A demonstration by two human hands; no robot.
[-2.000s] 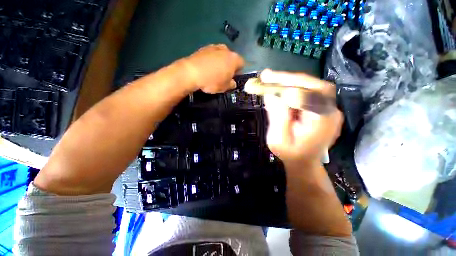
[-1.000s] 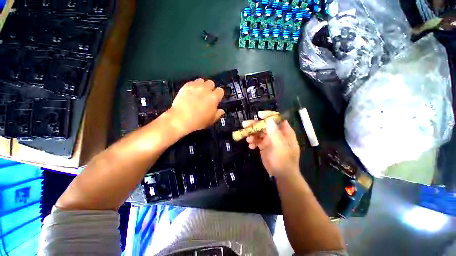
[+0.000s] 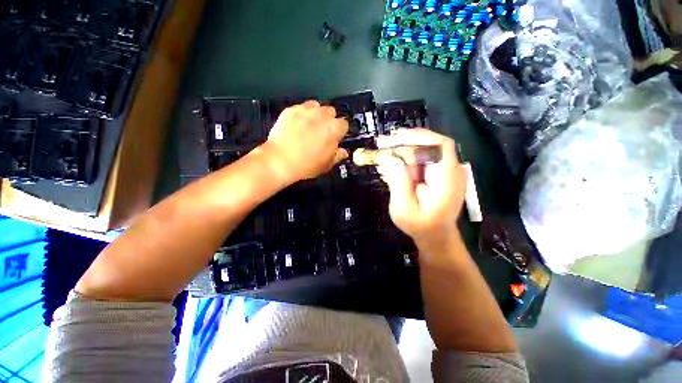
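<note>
Black plastic housings (image 3: pixel 232 121) lie in rows on a thin black sheet, most with a small white spot. My left hand (image 3: pixel 308 141) rests over the upper middle housings, fingers bent, fingertips near the tan tool's tip; whether it holds a small part cannot be told. My right hand (image 3: pixel 428 179) is shut on the tan hand tool (image 3: pixel 368 156), whose tan end points left toward my left fingertips. The tool's dark end lies within my right fingers. The housings under both hands are partly hidden.
Green boards with blue components (image 3: pixel 426 34) lie at the back. A small black part (image 3: pixel 331 36) is left of them. Clear bags (image 3: pixel 598 179) are at right. A white stick tool (image 3: pixel 472 193) and a dark driver (image 3: pixel 529 295) lie right of the housings. Stacked housing trays (image 3: pixel 67 97) stand left.
My right hand and the tan tool have moved up from over the middle housings to beside my left fingertips. The tool is now nearly level. My left hand remains over the upper housings.
</note>
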